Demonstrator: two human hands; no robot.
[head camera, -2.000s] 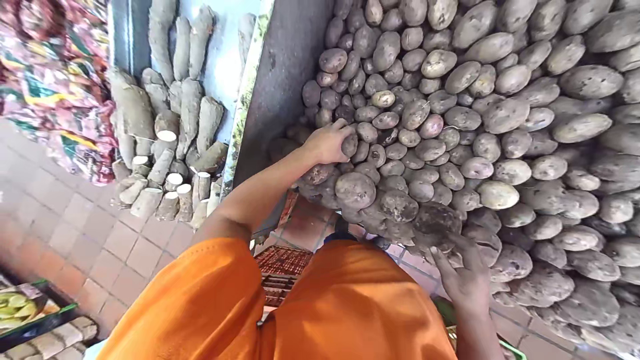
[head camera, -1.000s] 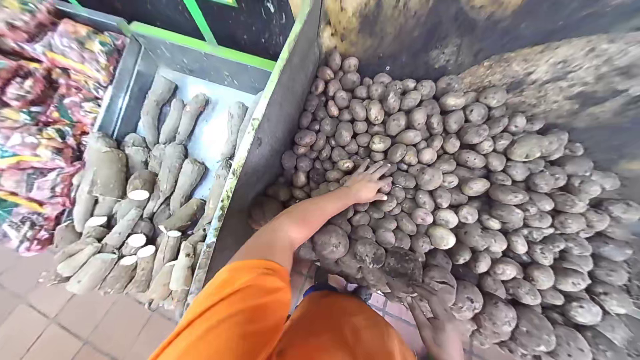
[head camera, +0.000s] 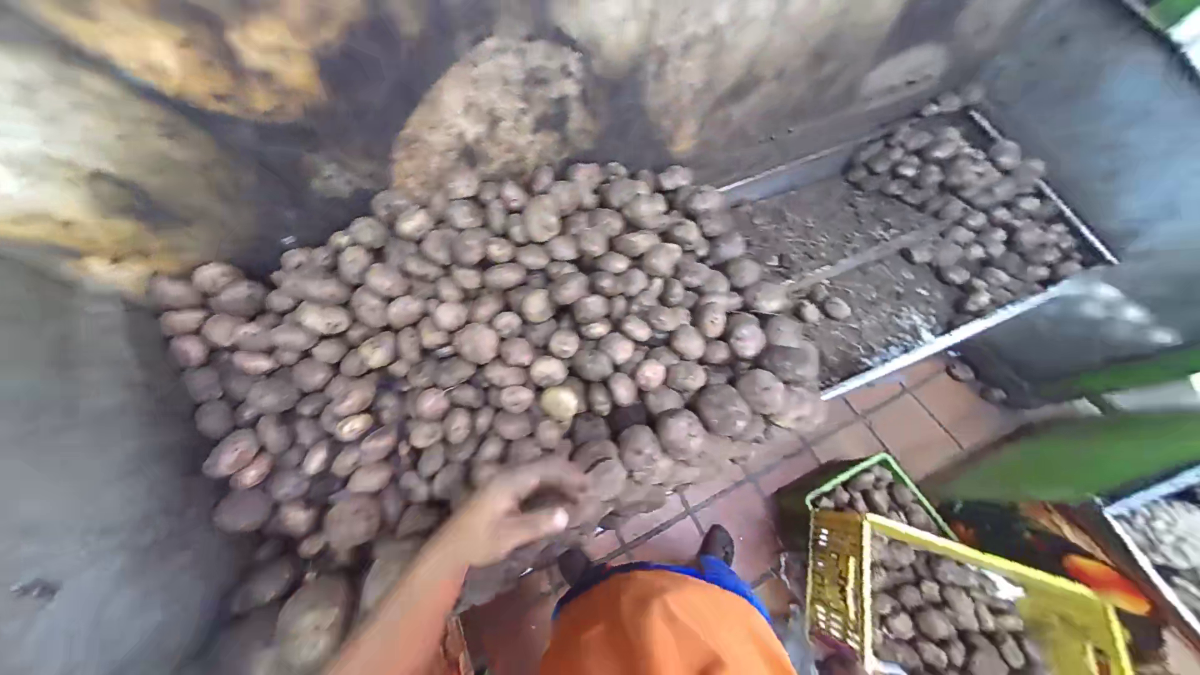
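Observation:
A large heap of potatoes (head camera: 506, 319) fills a stall bay, with bigger ones along its front. My left hand (head camera: 520, 511) hovers at or just over the front edge of the heap, thumb and fingers apart, with no potato visible between them. Only a small, blurred part of my right hand (head camera: 837, 654) shows at the bottom, beside the near left corner of a yellow plastic crate (head camera: 841, 581). Potatoes (head camera: 937, 600) lie in that crate. Whether the right hand grips anything is hidden.
Behind the yellow crate stands a green-rimmed crate (head camera: 886, 461) with potatoes. A metal-edged bin (head camera: 937, 347) at the right holds more potatoes. Stained walls (head camera: 656, 75) rise behind the heap. My shoes (head camera: 717, 542) are on the tiled floor (head camera: 900, 422).
The view has swung far to the right. My left hand has gone from the middle of the heap to its front edge. My right hand has left the heap's edge and is by the yellow crate.

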